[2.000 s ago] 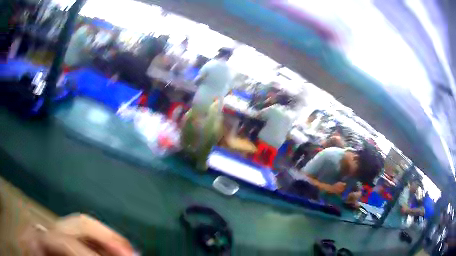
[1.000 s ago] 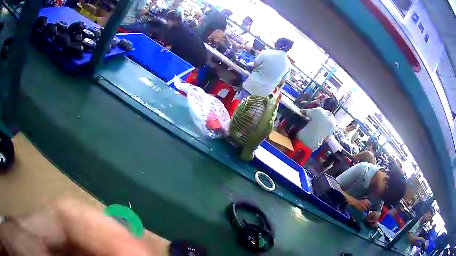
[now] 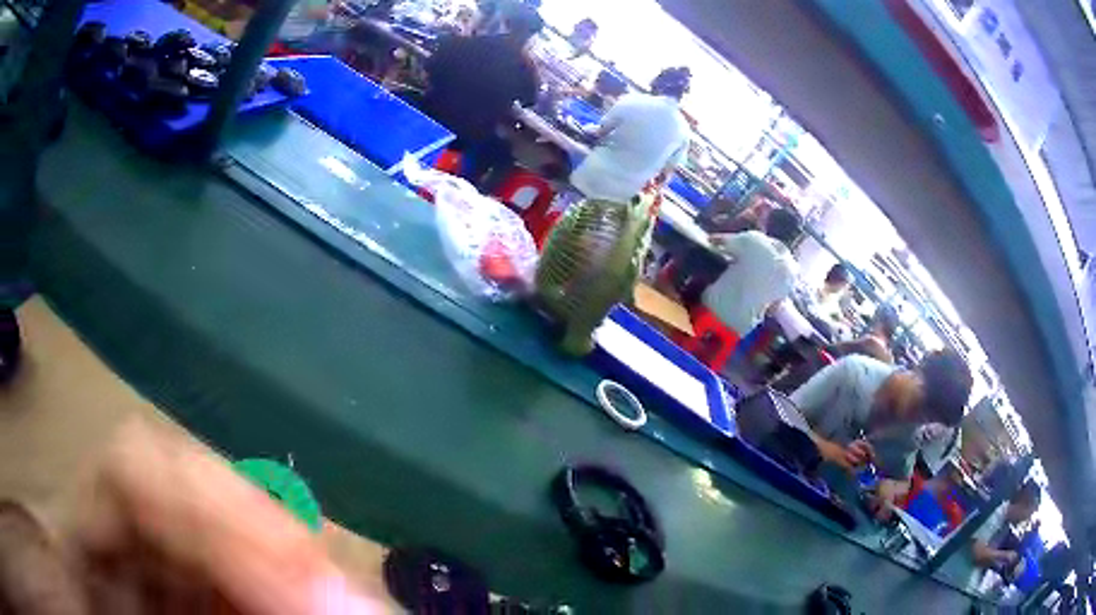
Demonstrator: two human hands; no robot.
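Observation:
A large, blurred hand, seemingly my left hand (image 3: 204,529), reaches in from the lower left over the tan mat (image 3: 84,396). Its fingers point right. The bottom edge cuts it off, and I cannot tell whether it holds anything. My right hand cannot be made out. The green round spool flange (image 3: 283,490) shows just behind the fingers, partly covered. Black ribbed-looking discs (image 3: 435,585) lie right of the fingertips at the bottom edge. A black round part (image 3: 7,345) is cut off at the left edge.
Black headphones (image 3: 611,524) lie on the green belt (image 3: 361,402), with another dark piece (image 3: 829,599) farther right. The far ledge holds a white ring (image 3: 621,405), a green fan (image 3: 589,270), a plastic bag (image 3: 483,240) and blue trays (image 3: 367,111). People (image 3: 883,402) work beyond.
The view first swung, bringing the mat and spool into sight, then shifted slightly. The hand stays low at the left, now a little farther right over the spool. The belt headphones show slightly higher than one second ago.

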